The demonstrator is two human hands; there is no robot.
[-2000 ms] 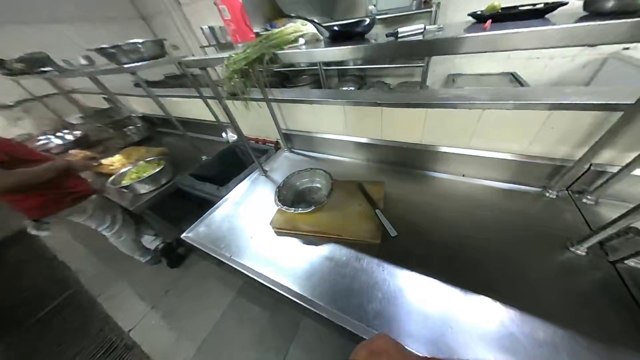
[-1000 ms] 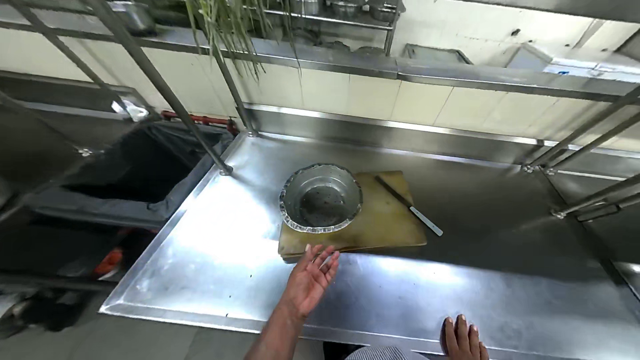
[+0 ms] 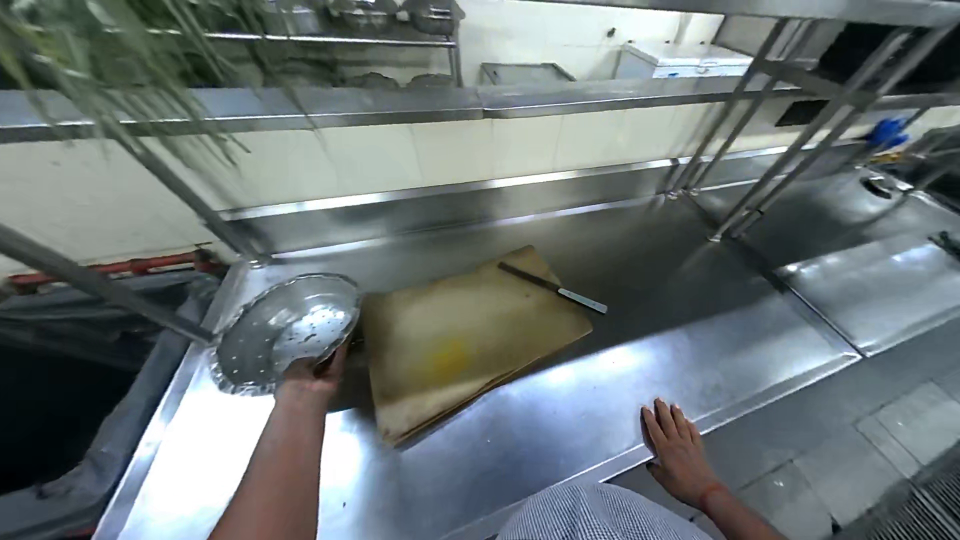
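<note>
My left hand (image 3: 311, 379) grips the near right side of a round perforated metal bowl (image 3: 307, 330), which is tilted at the left end of the steel worktop (image 3: 570, 405). To its right lies a worn, yellow-stained cutting board (image 3: 457, 330). A knife (image 3: 555, 288) with a dark blade and pale handle lies across the board's back right part, its handle end past the board's edge. My right hand (image 3: 673, 442) rests with fingers spread on the worktop's front edge, holding nothing.
Left of the worktop stands a bin with a dark liner (image 3: 135, 397). Sloping steel posts (image 3: 180, 195) rise at both sides to a steel shelf (image 3: 375, 105). Long green leaves (image 3: 142, 82) hang at the upper left. A second steel counter (image 3: 885, 277) adjoins on the right.
My left hand has taken hold of the bowl, which stood on the cutting board before, and moved it left off the board. The view has shifted.
</note>
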